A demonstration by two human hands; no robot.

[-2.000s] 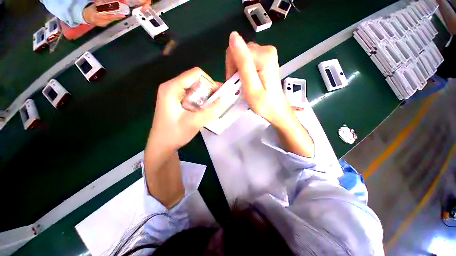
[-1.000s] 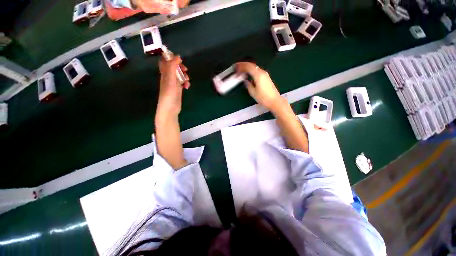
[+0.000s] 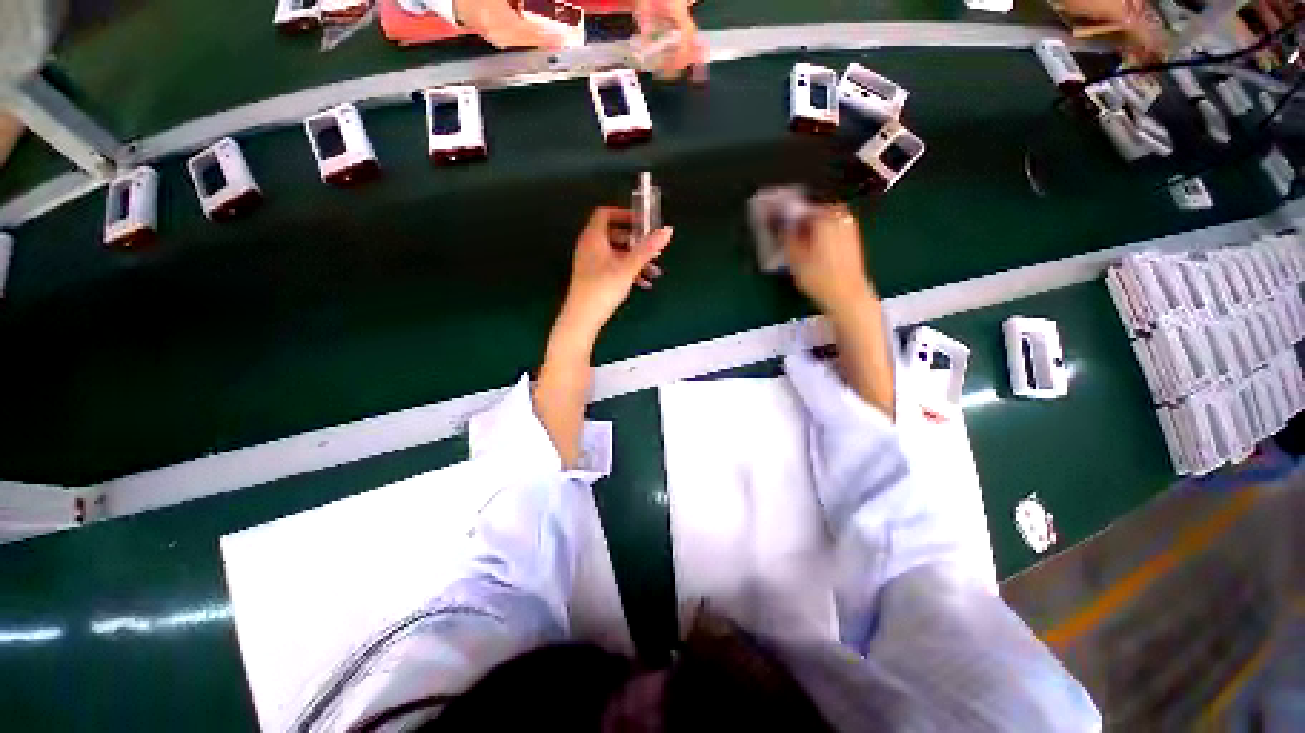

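My left hand [image 3: 616, 262] is over the dark green belt and pinches a small narrow pale piece [image 3: 646, 208] upright between thumb and fingers. My right hand [image 3: 830, 255] is over the belt to the right, its fingers on a blurred white device housing [image 3: 774, 226]. Most of that housing's right end is hidden by the fingers. Behind it, a white housing [image 3: 814, 96] stands in a loose group with a housing [image 3: 872, 92] and a tilted housing [image 3: 890, 153]. Another housing [image 3: 620, 106] lies on the belt beyond my left hand.
Spaced housings [image 3: 341, 142] line the belt's far side at left. A pale metal rail [image 3: 429, 427] edges the near bench. White paper sheets [image 3: 744, 487] lie under my forearms. Two housings [image 3: 1035, 357], a crumpled scrap [image 3: 1035, 524] and stacked housings [image 3: 1216, 358] are at right. A coworker's hands [image 3: 494, 20] are opposite.
The view has shifted. My hands have parted from close together, and my right hand with its housing has moved right, near the loose group. My left hand still holds the narrow piece.
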